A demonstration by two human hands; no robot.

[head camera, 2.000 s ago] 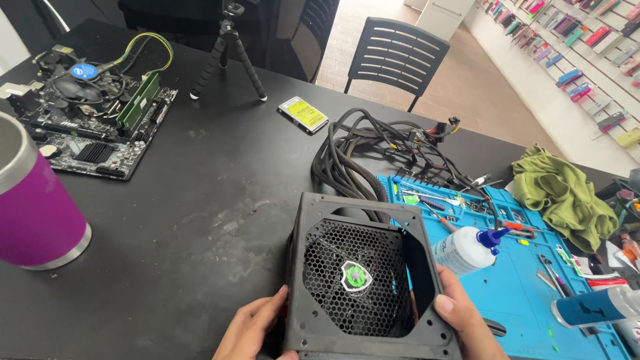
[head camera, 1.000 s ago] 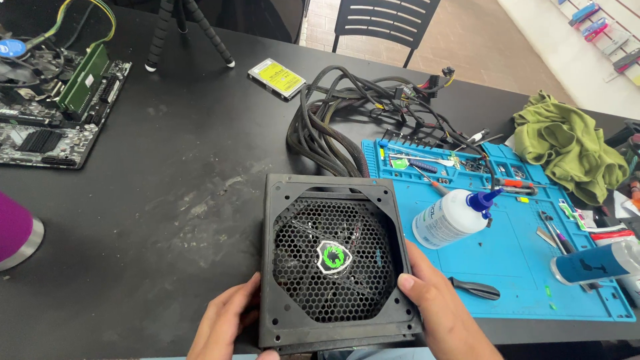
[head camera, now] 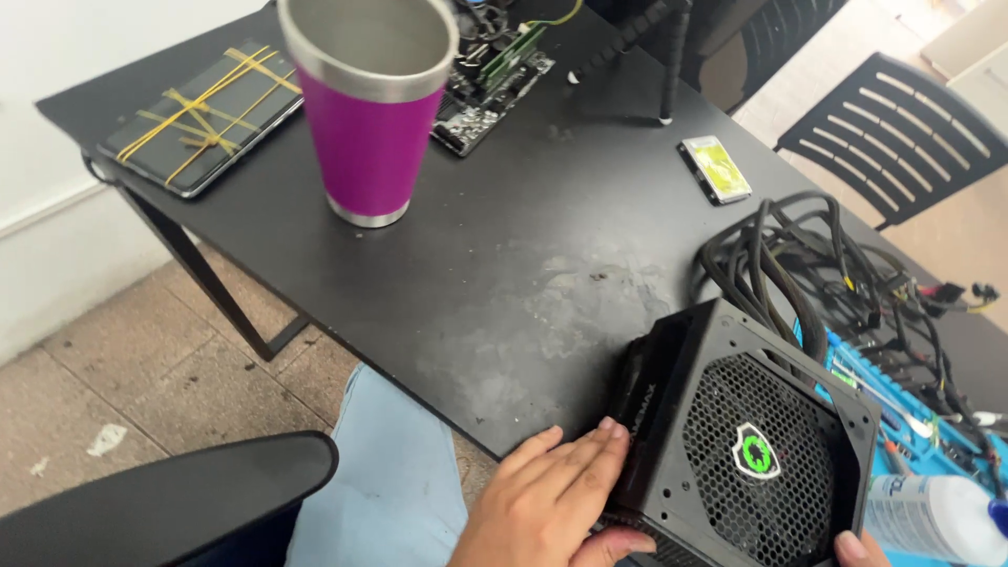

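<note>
A black computer power supply unit (head camera: 756,441) with a honeycomb fan grille and a green badge is at the lower right, tilted on the black table's near edge. Flat along its left side lie the fingers of my left hand (head camera: 543,500), the thumb at its lower edge. Of my right hand (head camera: 858,549) only fingertips show, at the unit's lower right corner; the rest is outside the view. Behind the unit, its bundle of black cables (head camera: 787,260) spreads to the right. A white bottle (head camera: 921,512) with a blue cap lies past its right side in view.
A purple tumbler (head camera: 370,134) stands near the table's left part, beside a dark flat device (head camera: 205,122) bound with yellow bands. Farther back are a motherboard (head camera: 480,102), tripod legs (head camera: 669,71) and a drive with a yellow label (head camera: 717,169). A blue work mat (head camera: 890,409) holds tools.
The view has swung left, bringing the banded device, the floor and a chair's armrest into sight. Both hands stay at the power supply unit.
</note>
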